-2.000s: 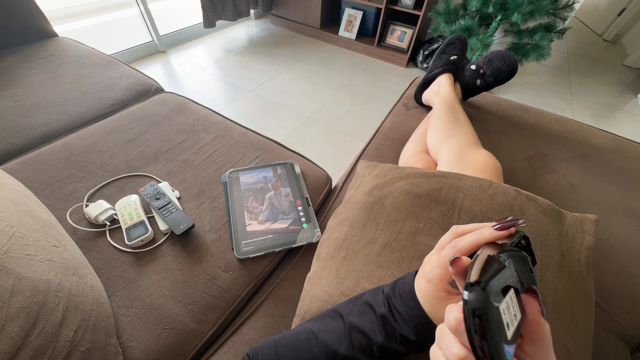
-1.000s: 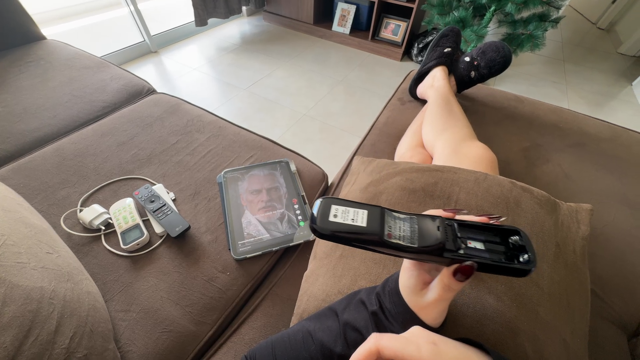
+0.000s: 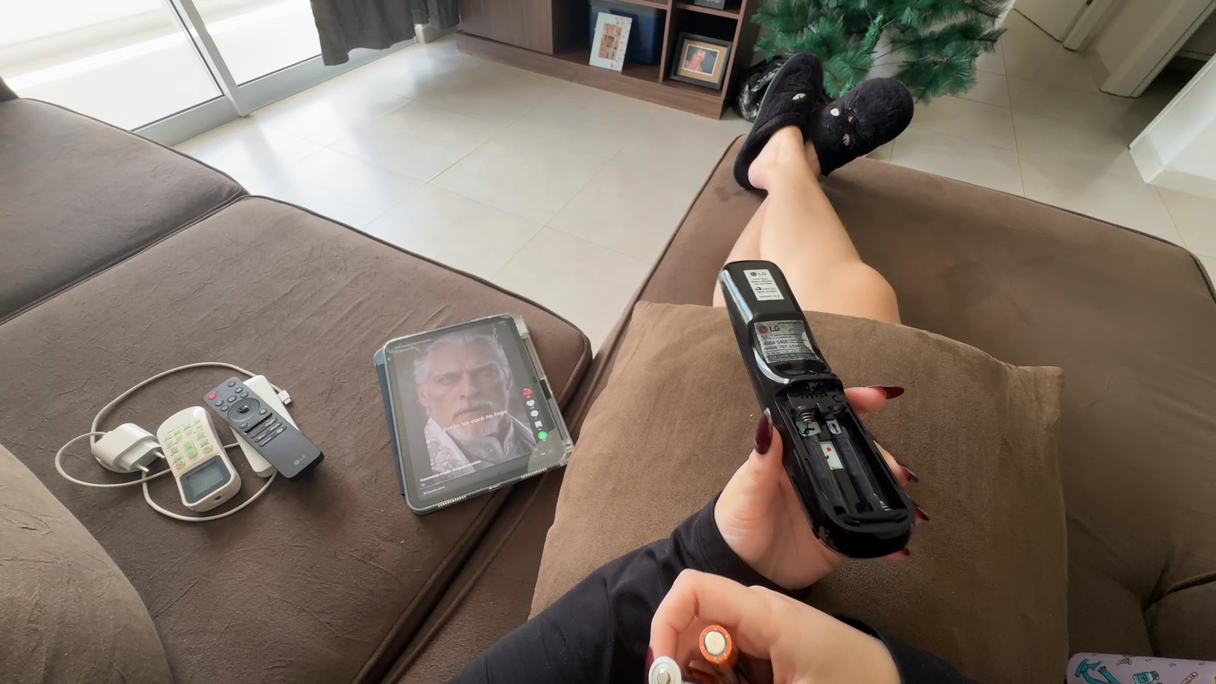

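My left hand [image 3: 784, 508] grips a black LG remote control [image 3: 807, 408], its back turned up and its battery compartment uncovered, with no batteries visible inside. Below it, near the bottom edge, my right hand [image 3: 760, 622] is curled around AA-type batteries [image 3: 716, 644]; two battery ends show between the fingers. The remote is held over a brown cushion [image 3: 646, 427] on my lap. To the left, a tablet [image 3: 475, 413] in a clear-edged case lies on the sofa with its screen lit.
On the sofa seat [image 3: 313, 313] lie a grey remote [image 3: 261, 425], a white air-conditioner remote [image 3: 199, 456] and a white charger [image 3: 127, 446] with its cable. My crossed legs [image 3: 817, 247] stretch ahead in black slippers. A patterned object [image 3: 1140, 668] shows at the lower right.
The remote has swung from lying crosswise to pointing away from me, its compartment end nearer. My right hand has come into fuller view, with batteries now showing in it.
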